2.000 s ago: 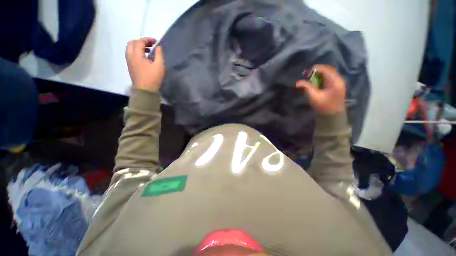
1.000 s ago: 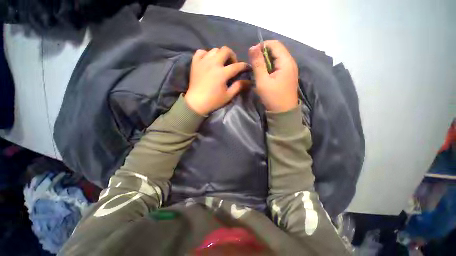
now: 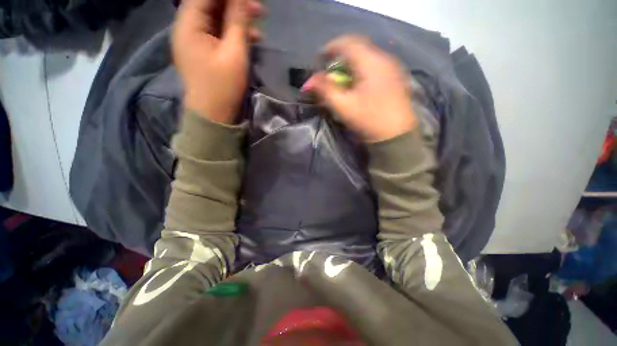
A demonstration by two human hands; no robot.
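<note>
A dark grey jacket (image 3: 467, 155) lies spread open in front of me, with its shiny grey lining (image 3: 304, 182) facing up. A small black neck label (image 3: 298, 76) shows between my hands. My left hand (image 3: 220, 57) is over the upper left of the jacket, cut by the top edge; its fingertips are blurred and I cannot tell whether they hold cloth. My right hand (image 3: 369, 88) is blurred beside the label and holds the green thread snips (image 3: 339, 74). The blades cannot be made out.
The white table (image 3: 548, 135) extends around the jacket. A dark pile of garments (image 3: 61, 20) lies at the far left. Light blue cloth (image 3: 91, 304) is below the table at the left. Clear plastic (image 3: 514, 297) and blue things (image 3: 595, 236) are low at the right.
The jacket has been spread open with its lining up. Since one second ago, my hands have moved apart, the left one up and leftward, and the black label has come into view.
</note>
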